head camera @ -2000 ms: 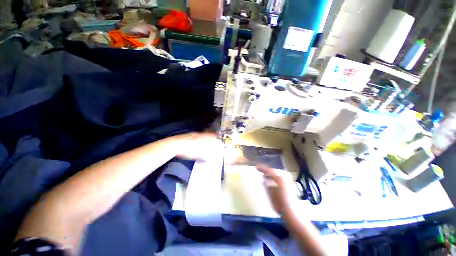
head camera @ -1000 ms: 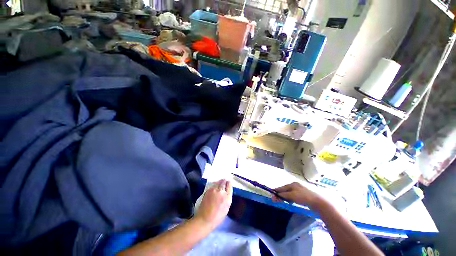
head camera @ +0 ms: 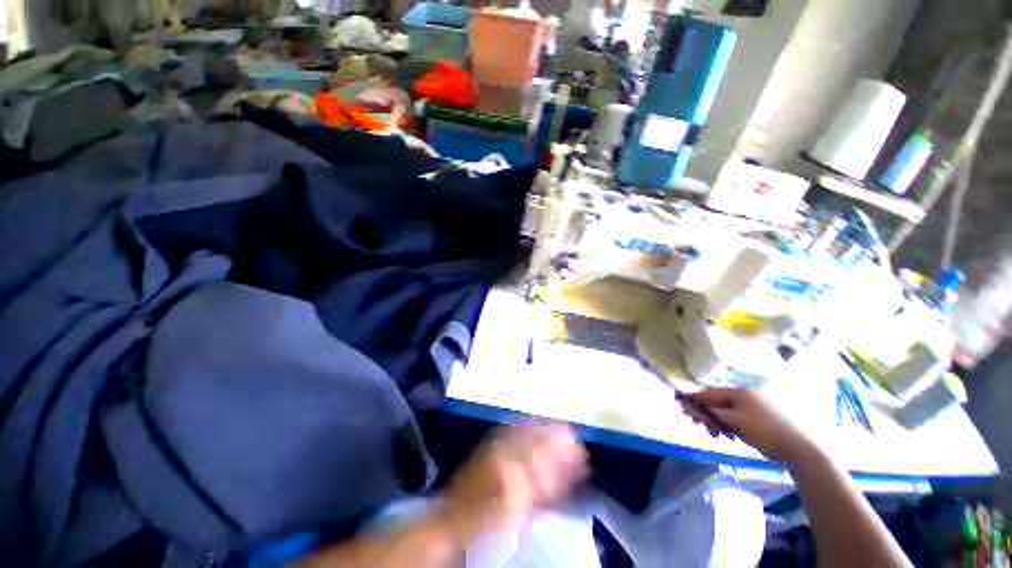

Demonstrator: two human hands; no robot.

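Observation:
My right hand (head camera: 741, 422) is on the machine table, closed around the dark handles of the scissors (head camera: 690, 402), whose blades are hard to make out. My left hand (head camera: 530, 472) is blurred, in front of the table's blue edge, above the white strip (head camera: 544, 539); whether it holds the strip cannot be told. The dark navy fabric panel (head camera: 266, 388) lies heaped over the left side, its edge near the needle area. The white sewing machine (head camera: 655, 250) stands behind my hands.
The white table's blue edge (head camera: 599, 433) runs in front. A white tape roll (head camera: 727, 530) hangs below it. Thin blue tools (head camera: 852, 406) lie at the table's right. A thread cone (head camera: 860, 128) stands upper right. A blue rectangular object (head camera: 677, 100) stands above the machine. Bins (head camera: 508, 47) and cloth piles are behind.
My right hand has moved right with the scissors, away from the strip. My left hand has moved down and slightly right, off the table's edge. The view has shifted slightly.

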